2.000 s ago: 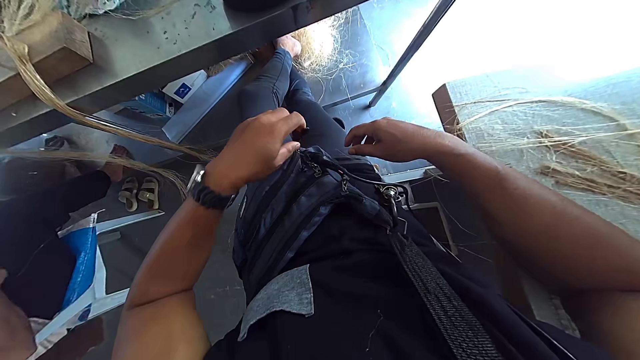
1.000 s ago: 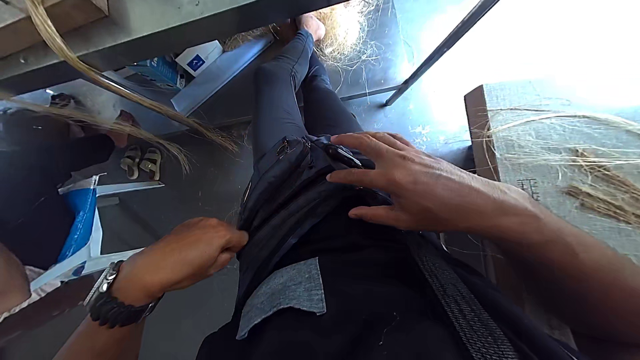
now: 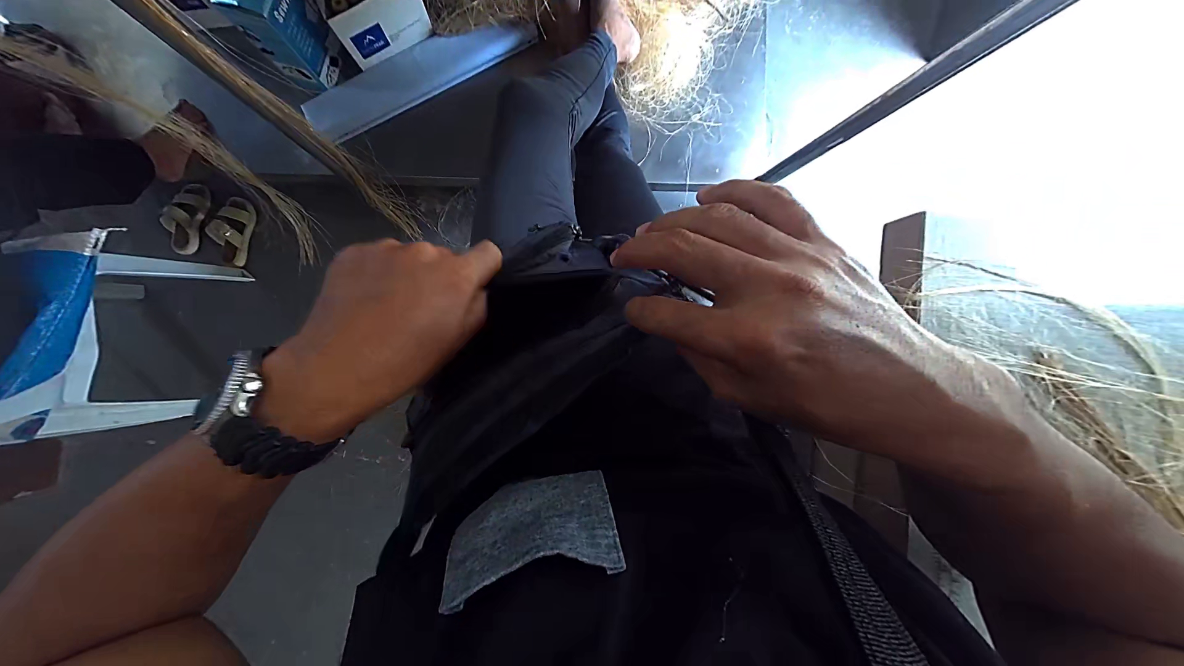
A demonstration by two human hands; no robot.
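Note:
A black zippered bag (image 3: 546, 370) lies across my lap, its top parted into a dark opening. My left hand (image 3: 398, 324), with a watch (image 3: 242, 393) and a braided black bracelet (image 3: 277, 451) on the wrist, grips the left edge of that opening. My right hand (image 3: 740, 287) rests at the right end of the bag by the zipper, fingers spread and bent; whether they pinch the fabric cannot be told. A grey fabric patch (image 3: 536, 532) shows on the black cloth below. A black woven strap (image 3: 856, 573) runs down at the right. The inside of the bag is dark.
Long fibre bundles (image 3: 277, 111) hang at the upper left, with sandals (image 3: 231, 227) on the floor below. Cartons (image 3: 379, 32) stand beyond. Loose fibre (image 3: 671, 55) lies near my foot. More strands lie on a bench (image 3: 1008, 324) at right. Another person's foot (image 3: 171, 143) is at left.
My left hand, low at the bag's left side one second ago, has moved up to the edge of its opening. The bag's mouth now gapes wider. My right hand stays near the zipper.

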